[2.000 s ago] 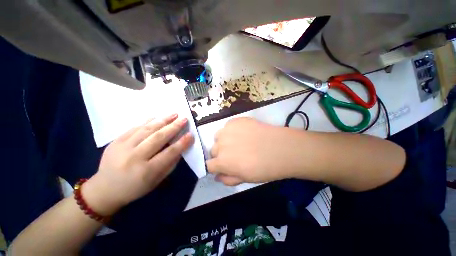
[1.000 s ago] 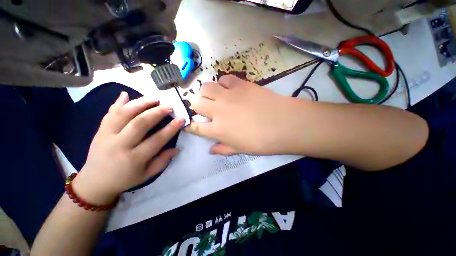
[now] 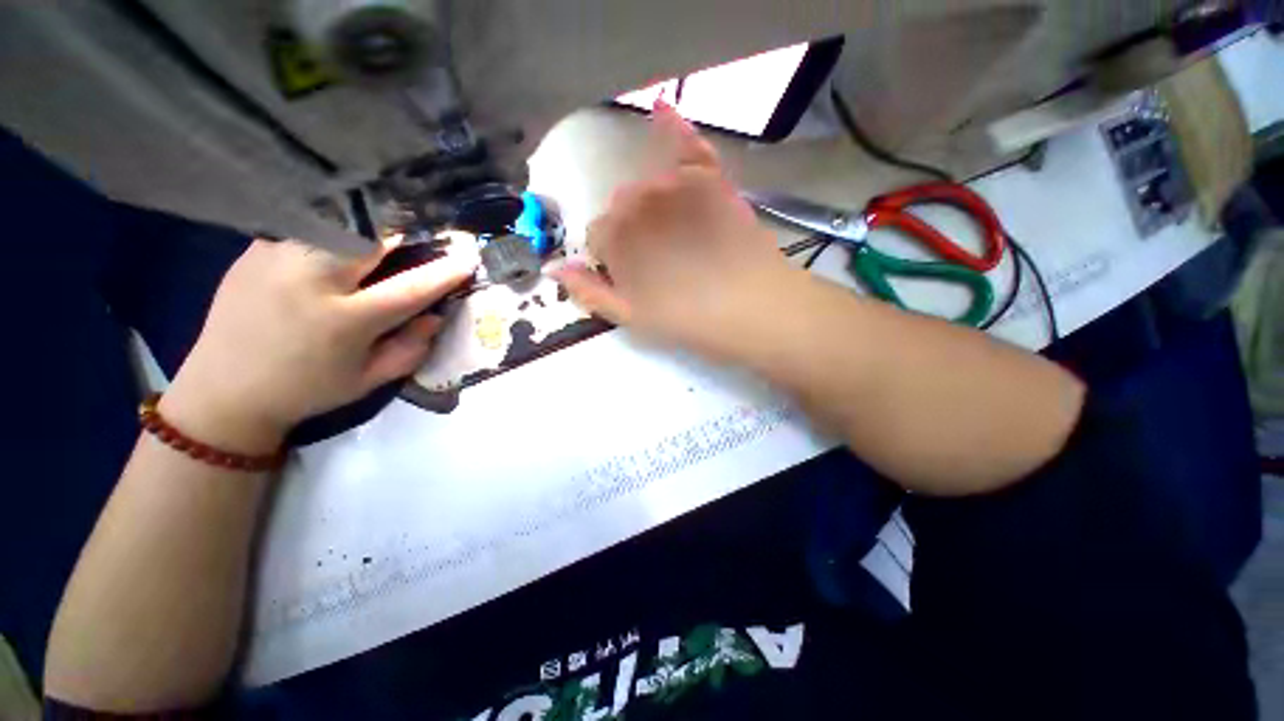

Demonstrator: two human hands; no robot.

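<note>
My left hand (image 3: 317, 338), with a red bead bracelet, lies over dark navy cloth (image 3: 352, 413) left of the needle area, its fingertips close to the ridged grey knob (image 3: 510, 259). Whether its fingers grip the cloth is hidden. My right hand (image 3: 673, 240) is raised just right of the knob and the bright blue part (image 3: 535, 223), fingers apart, a little blurred, with no cloth seen in it. The needle area (image 3: 458, 197) sits under the machine head (image 3: 183, 85); the needle itself is hidden.
Scissors (image 3: 859, 230) with one red and one green handle lie right of my right hand, beside a black cord (image 3: 1039, 289). A phone (image 3: 760, 92) is behind the hand. A metal part (image 3: 1148, 169) lies far right. The white table (image 3: 563, 465) has a printed ruler.
The white piece has gone from between my hands, and navy cloth now lies under my left hand. My right hand has left the cloth edge and risen towards the phone, its fingers opening.
</note>
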